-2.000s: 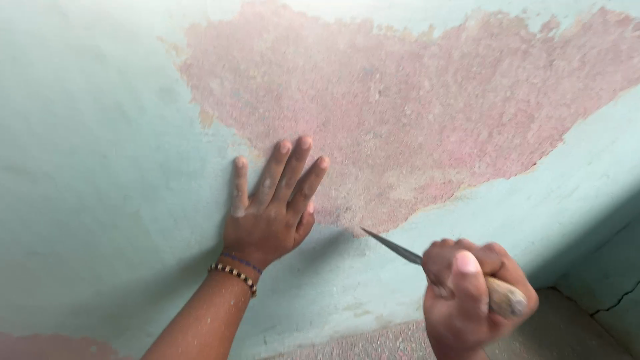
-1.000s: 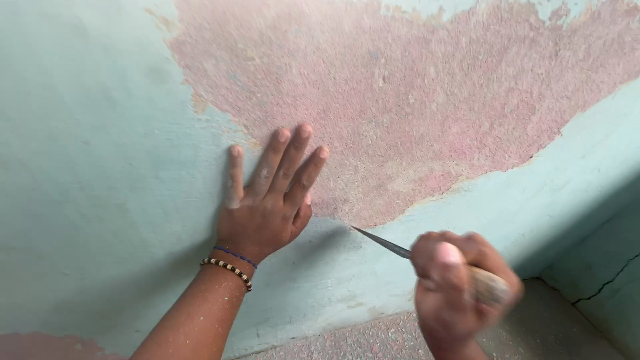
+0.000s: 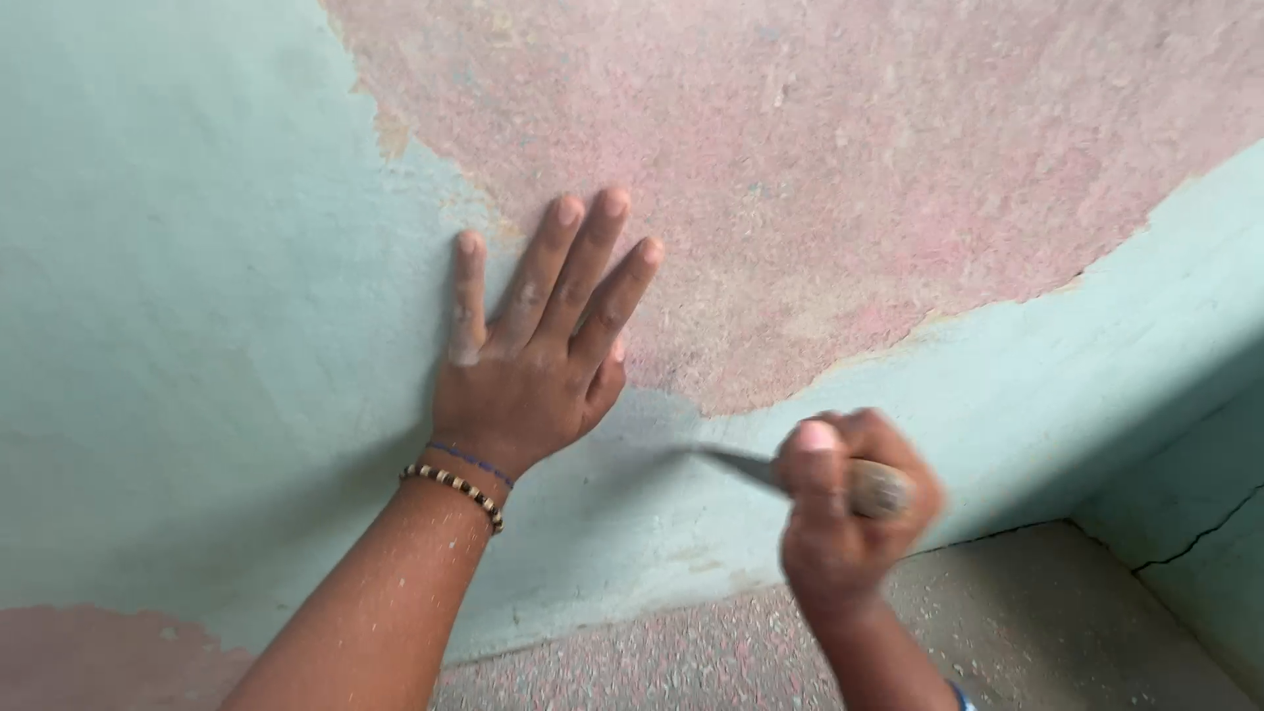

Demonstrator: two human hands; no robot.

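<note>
My left hand lies flat on the wall with its fingers spread, at the left edge of a bare pink patch. Bracelets circle its wrist. In my right hand is a scraping tool with a worn wooden handle and a dark, tapered metal blade. The blade points left, its tip at the pale green paint just below the patch's lowest edge. Motion blurs the blade and the right hand. Whether the tip touches the wall I cannot tell.
Paint flakes lie scattered over the floor along the foot of the wall. At the right, a second green wall with a dark crack meets the floor in a shaded corner. Another pink patch shows at the lower left.
My left hand stays on the wall beside the patch. The blade tip, earlier at the patch's lower edge, is now a little below it on the green paint.
</note>
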